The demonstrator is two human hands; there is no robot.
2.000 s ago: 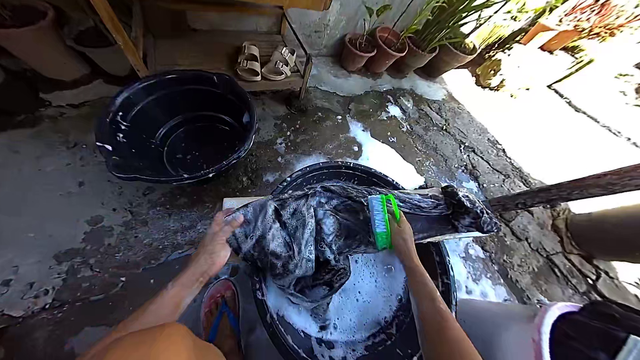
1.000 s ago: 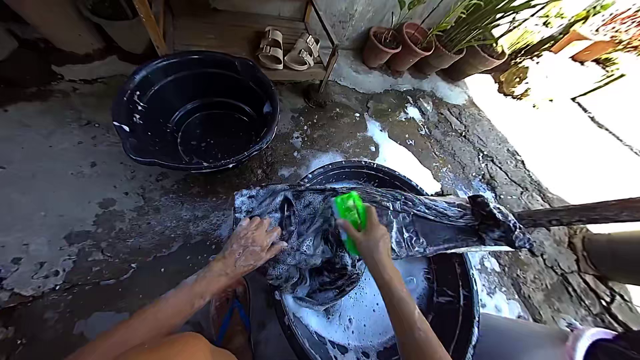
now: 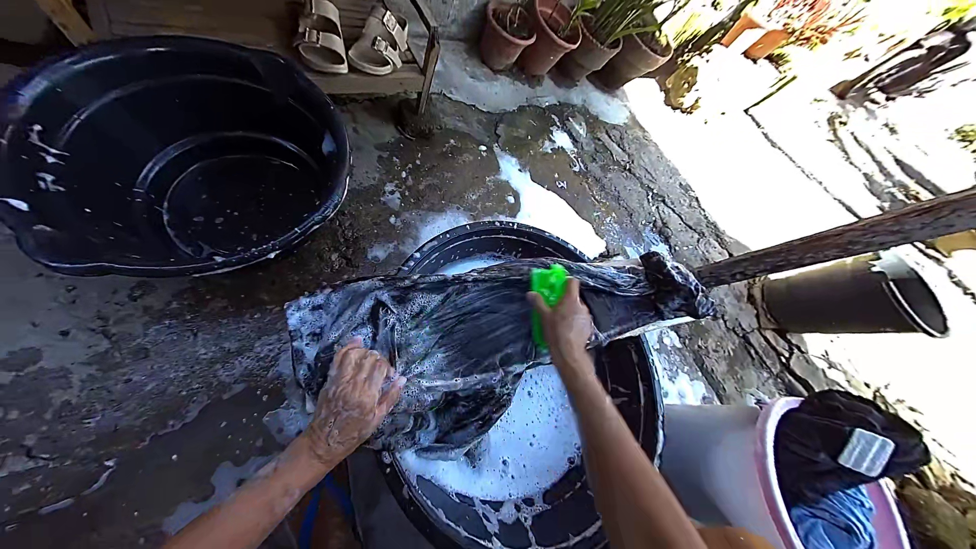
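A dark, soapy wet garment (image 3: 473,324) lies spread over a board across a black basin (image 3: 648,396) of suds (image 3: 526,442). My left hand (image 3: 354,400) rests on the garment's left part, fingers spread a little and holding down the cloth. In my right hand (image 3: 564,316) is a green scrub brush (image 3: 547,293), set against the cloth right of the middle; its bristles are hidden. The garment's bunched end (image 3: 675,286) lies at the right end of the board.
An empty black tub (image 3: 229,191) stands at upper left. Sandals (image 3: 351,38) rest on a wooden shelf, beside potted plants (image 3: 549,38). At right are a wooden pole (image 3: 846,236), a tipped dark bucket (image 3: 846,293) and a pail (image 3: 770,457) holding clothes. Foam lies on the cracked concrete.
My left hand has moved from the garment's left edge onto the cloth. The brush in my right hand was farther left on the cloth one second ago. The garment lies flatter now.
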